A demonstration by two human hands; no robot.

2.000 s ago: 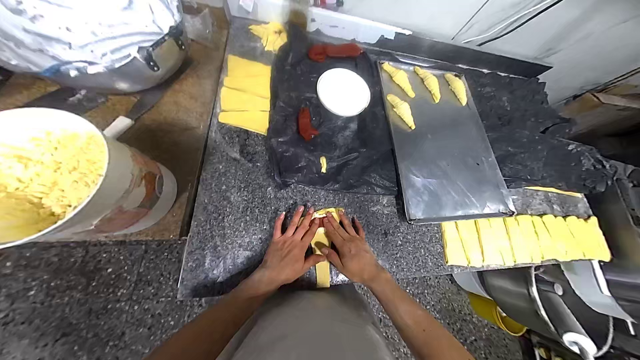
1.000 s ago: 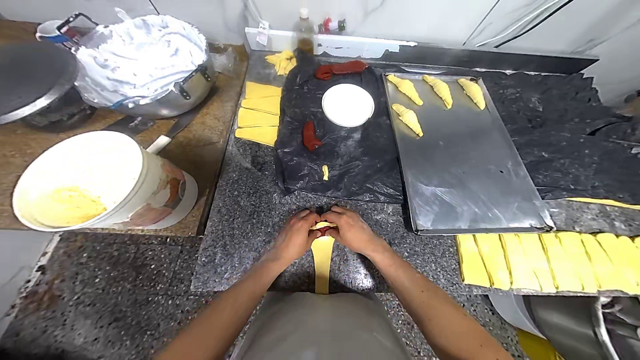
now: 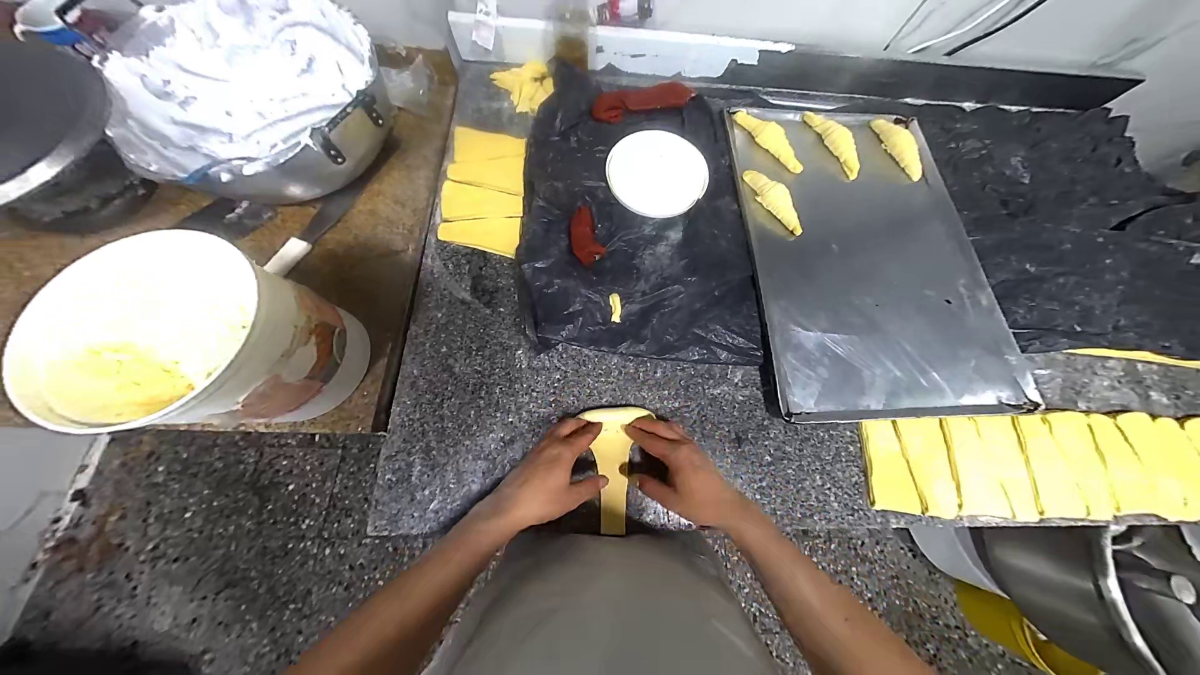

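Note:
A strip of yellow dough (image 3: 613, 464) lies at the near edge of the speckled stone counter, its far end wide and folded or rolled, its tail pointing toward me. My left hand (image 3: 553, 473) touches the wide end from the left, fingertips on its edge. From the right, my right hand (image 3: 684, 473) rests its fingers on the same end. Four shaped dough crescents (image 3: 773, 202) sit at the far end of a metal baking tray (image 3: 862, 309). Flat dough pieces (image 3: 1031, 464) lie in a row at the right, and several more (image 3: 483, 202) are stacked at the left.
Black plastic sheeting (image 3: 656, 319) bears a white round lid or dish (image 3: 656, 173), reddish-brown pieces (image 3: 586, 236) and a dough scrap (image 3: 615, 307). To the left stand a white bucket (image 3: 309, 366) with yellow shreds and a metal pot (image 3: 352, 141) with white cream. A knife (image 3: 287, 255) lies between them.
My hands have moved apart from their close position over the far end of the dough strip, which now shows between them. The view has shifted somewhat.

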